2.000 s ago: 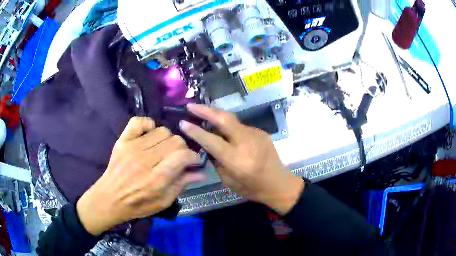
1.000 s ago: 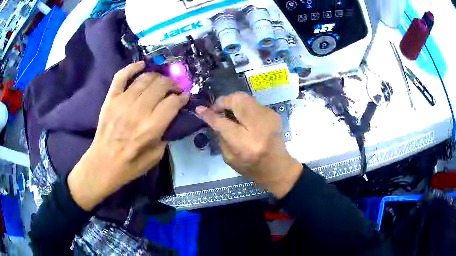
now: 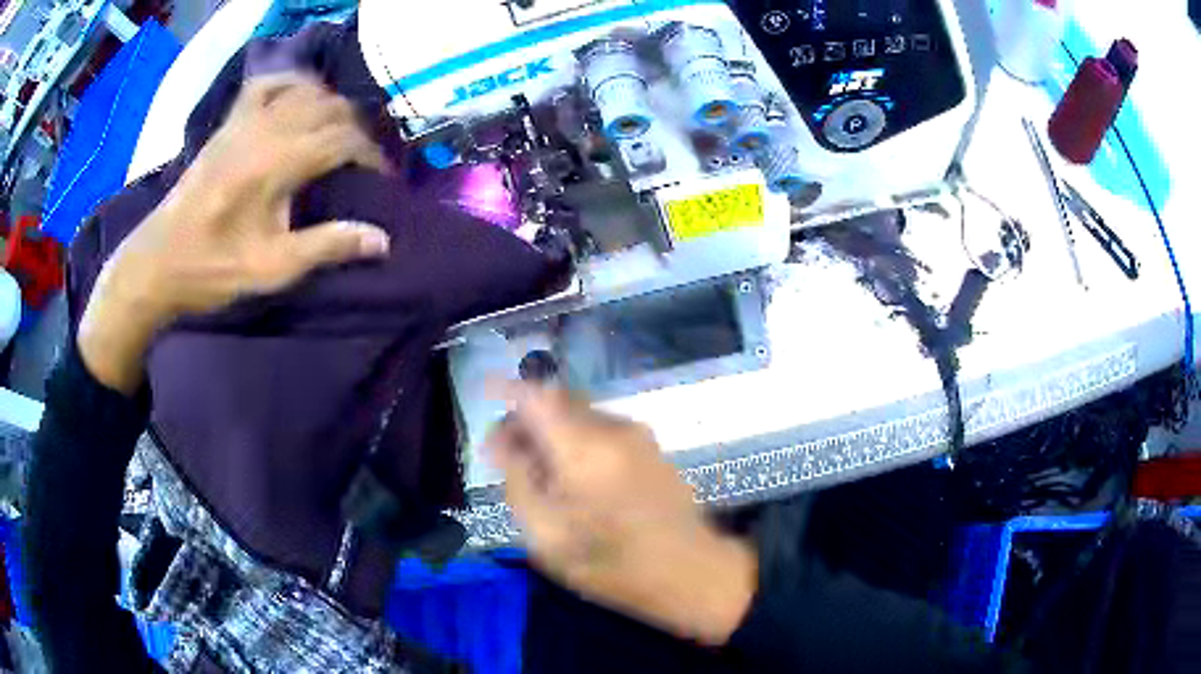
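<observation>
The dark purple garment (image 3: 283,395) lies over the left of the table, with its grey-white plaid side (image 3: 257,599) showing at the lower left. Its narrow end reaches the needle area (image 3: 527,198) beside the pink lamp glow. My left hand (image 3: 250,198) rests on the purple cloth left of the machine, thumb and fingers spread. My right hand (image 3: 606,500) is blurred, in front of the machine near the table's front edge, its fingers curled and off the garment. Whether it holds something small cannot be told.
The white JACK machine head (image 3: 501,79) stands behind, with a control panel (image 3: 856,79). At right are a dark red spool (image 3: 1091,105), two slim tools (image 3: 1100,231) and dark thread waste (image 3: 942,316). A printed ruler (image 3: 843,448) runs along the table edge. Blue bins stand around.
My left hand has moved up and left, away from the needle area, and spread. My right hand has moved down, away from the needle. The cloth lies flatter towards the needle.
</observation>
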